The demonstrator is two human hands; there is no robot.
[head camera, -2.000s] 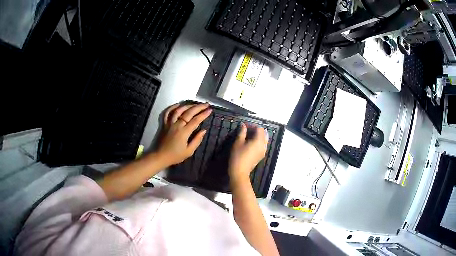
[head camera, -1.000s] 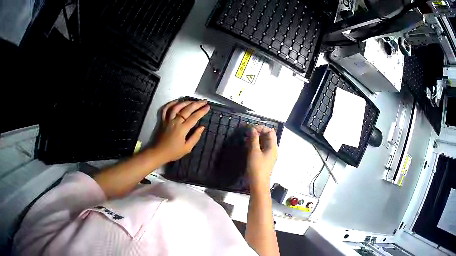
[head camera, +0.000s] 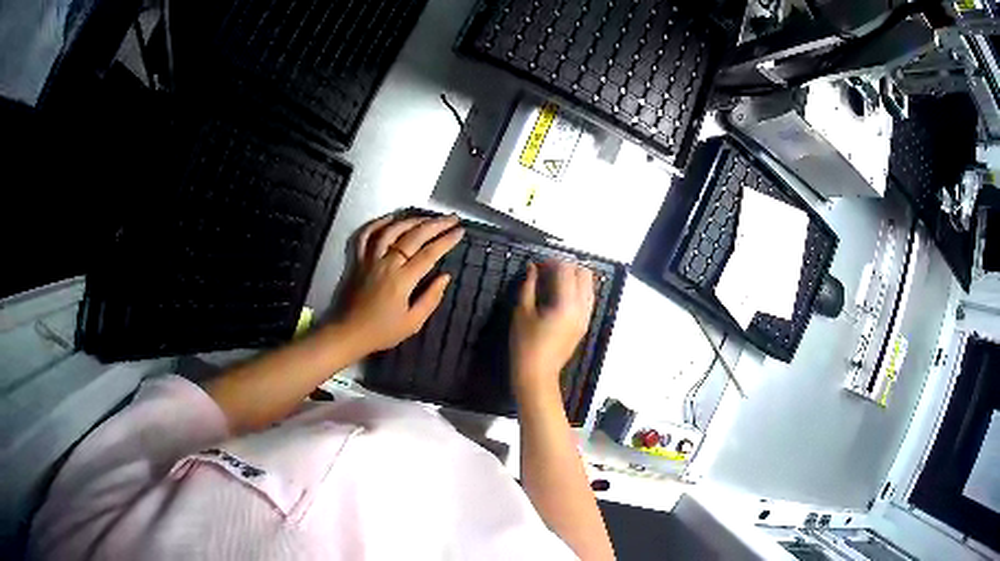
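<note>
A black component tray with a grid of pockets lies in front of me, slightly tilted in the view. My left hand rests flat on its left part, fingers apart, a ring on one finger. My right hand is over the right part of the tray, fingers bent down near the upper pockets. Its fingertips are blurred and dark, and I cannot tell whether they hold a small part.
Black trays lie at the left. Another tray sits behind the white module. A tray with white paper and a dark rounded object lie at the right. A button box is at the front edge.
My right hand moved right along the tray, then back left, and its fingers went from a raised pinch to bent down. My left hand stays nearly in place.
</note>
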